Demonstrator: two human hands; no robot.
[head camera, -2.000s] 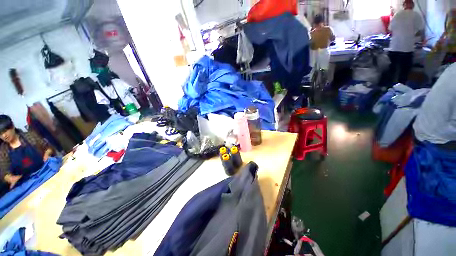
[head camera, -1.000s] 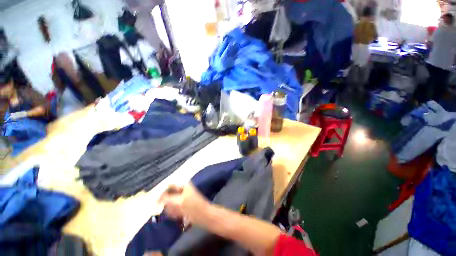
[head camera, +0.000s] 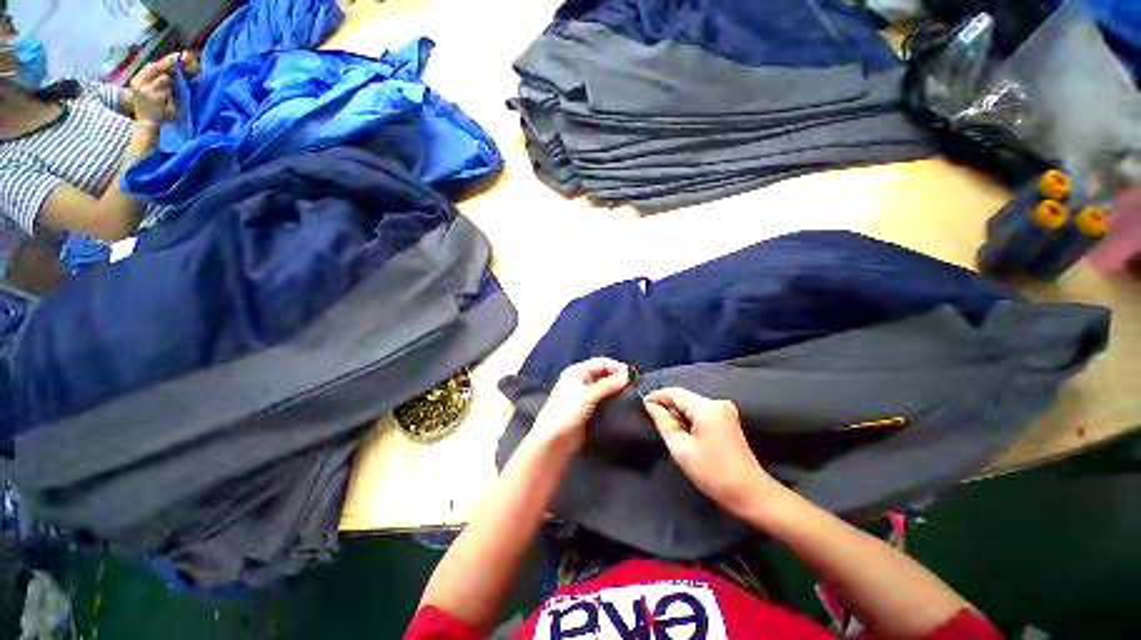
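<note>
A grey garment (head camera: 776, 406) with a navy part (head camera: 801, 285) lies spread in front of me over the table's near edge. My left hand (head camera: 586, 394) pinches its edge, with a tiny dark fastener at the fingertips. My right hand (head camera: 701, 438) is close beside it, fingers closed on a thin dark pen-like tool (head camera: 642, 393), its tip towards the left fingertips. A yellow-orange mark (head camera: 872, 424) shows on the grey cloth. A round dish of gold-coloured bits (head camera: 434, 406) stands left of my hands, partly under the left garment pile (head camera: 225, 375).
A layered grey and navy pile (head camera: 726, 106) lies at the far side. Dark thread cones (head camera: 1036, 231) and plastic bags (head camera: 995, 94) are at the right. A person in a striped top (head camera: 75, 169) handles bright blue garments (head camera: 313, 106) at the left. The pale table's edge (head camera: 413, 506) runs before me.
The view has turned down and left onto the work. Both hands are now together at the garment edge; one second ago an arm reached across it, blurred. The dish has come into view.
</note>
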